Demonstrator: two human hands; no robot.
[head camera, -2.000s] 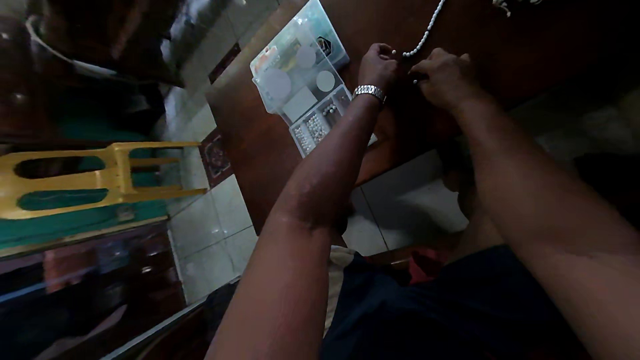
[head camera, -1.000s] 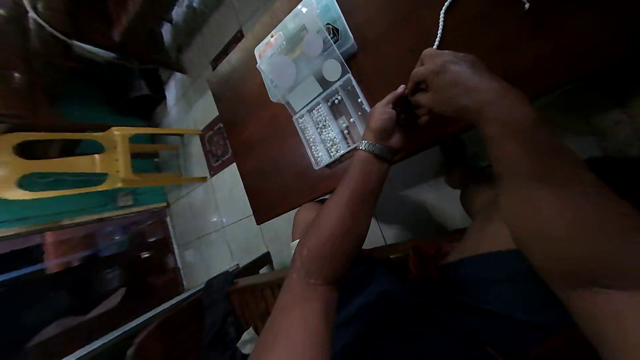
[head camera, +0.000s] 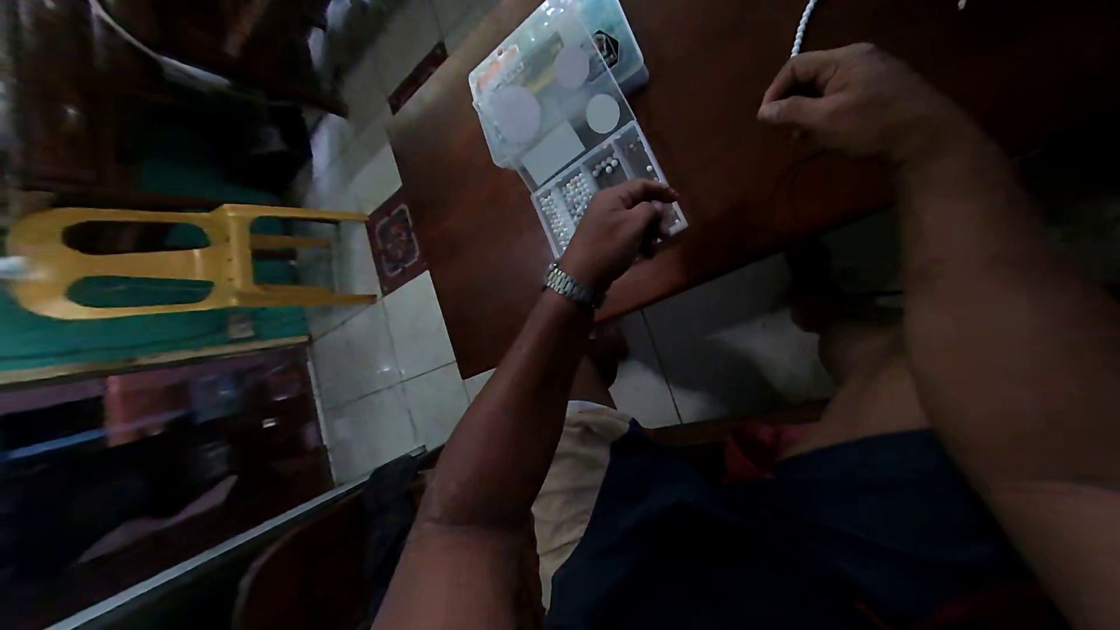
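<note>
My left hand (head camera: 617, 226), with a metal-banded wristwatch (head camera: 570, 285), reaches into the near right part of a clear plastic compartment box (head camera: 540, 194). Its fingers are bent over the compartments; whether they pinch a bead is hidden. White beads (head camera: 569, 199) fill the left compartments, and fewer lie in the others. The box's clear lid (head camera: 551, 96) is folded back, resting over another light-coloured case (head camera: 632, 52). To the right, above the table, my right hand (head camera: 840, 101) pinches the lower end of a string of white beads (head camera: 800, 33), which runs up out of view.
The dark wooden table (head camera: 490, 289) has its near edge just below the box. A yellow plastic chair (head camera: 223, 258) appears sideways at the left, on the tiled floor (head camera: 359, 350). My legs are below the table edge. A small pale thing lies at the top right.
My left hand has moved left, away from my right hand, and is now over the bead box. My right hand stays by the string's end. The left hand earlier hid part of the box.
</note>
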